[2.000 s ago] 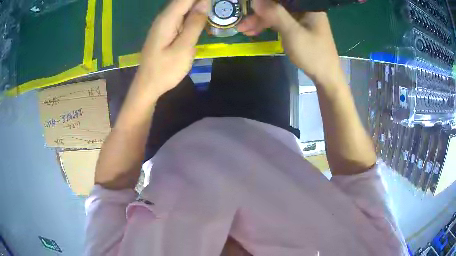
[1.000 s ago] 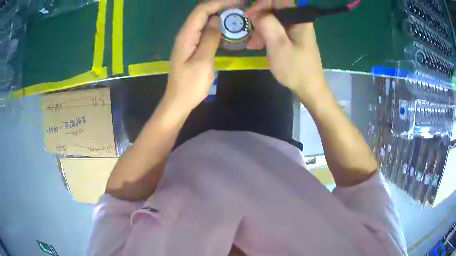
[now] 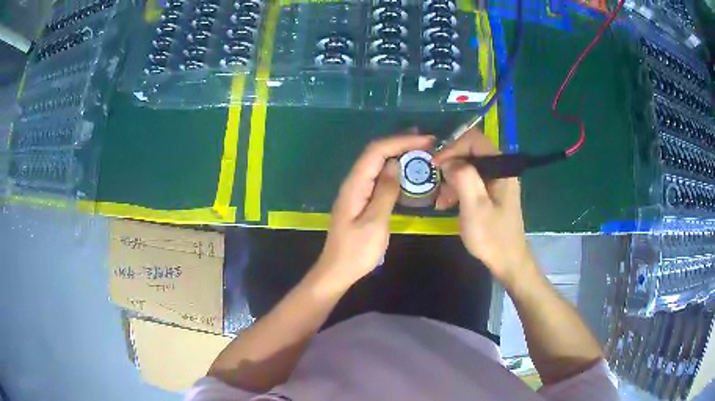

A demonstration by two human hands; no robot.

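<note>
A round component [image 3: 419, 172] with a white ring and pale blue-grey centre lies over the round test fixture [image 3: 415, 200], whose lower edge shows beneath it. My left hand [image 3: 368, 184] holds the component at its left side. My right hand [image 3: 478, 192] holds a black test probe [image 3: 509, 164] between its fingers, its front end at the component's right edge. The probe's tip is hidden by the fingers. A red probe wire [image 3: 581, 129] runs from its rear. The silvery fixture lead [image 3: 462, 131] leaves the fixture's upper right and joins a dark cable.
A clear component tray [image 3: 337, 88] with dark round parts lies ahead, with a red-dotted label [image 3: 465, 97]. More trays stand at left [image 3: 59, 133] and right [image 3: 690, 141]. Yellow tape [image 3: 353, 222] runs along the green mat's front edge. A cardboard box [image 3: 166, 270] is below left.
The view has tilted up, so the trays, fixture lead and red wire now show and the hands sit lower in the picture. Both hands remain at the component.
</note>
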